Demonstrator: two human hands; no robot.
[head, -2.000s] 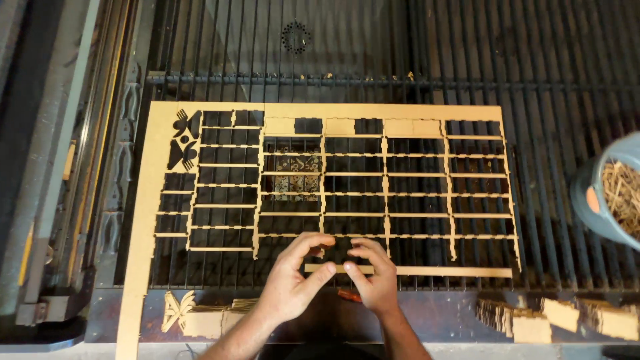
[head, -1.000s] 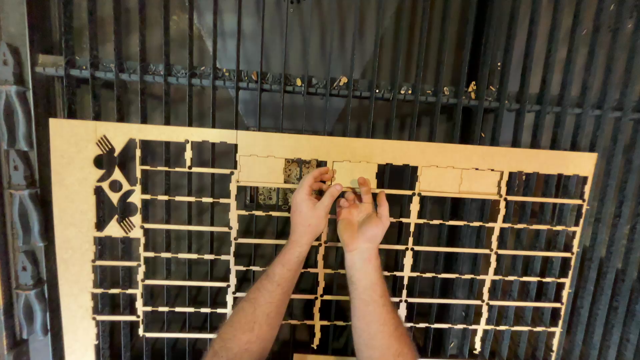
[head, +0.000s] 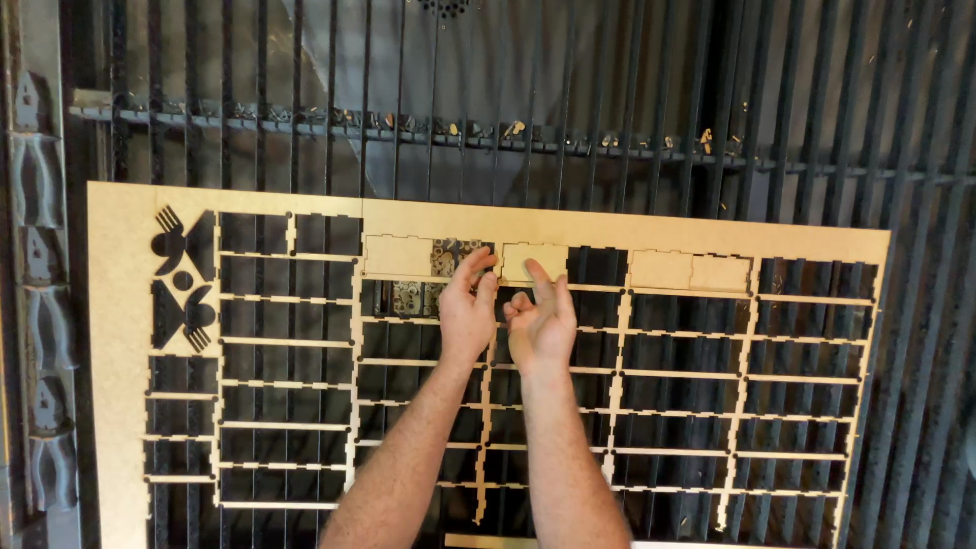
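Note:
A laser-cut wooden sheet (head: 610, 221) with rows of rectangular openings lies over dark slats. My left hand (head: 469, 309) is over the upper middle of the sheet, its fingertips by a strip between two openings; whether it holds anything is unclear. My right hand (head: 543, 316) is just to its right, one fingertip over a flat rectangular wooden piece (head: 534, 261) that sits in its cutout. Another such piece (head: 398, 255) lies in the top row left of my hands, and two adjoining pieces (head: 662, 268) lie to the right. Small patterned wooden parts (head: 450, 255) show beside my left fingers.
Dark parallel slats (head: 808, 137) of the bed run beneath the sheet. A crossbar (head: 564, 147) behind the sheet carries small wooden scraps (head: 515, 130). A metal edge with shaped profiles (head: 42, 179) stands at the left. Fork-shaped cutouts mark the sheet's upper left.
Both hands have moved from the sheet's near edge up to its top row. Since one second ago, they have stayed around the same rectangular piece. The view has shifted and come closer to the sheet.

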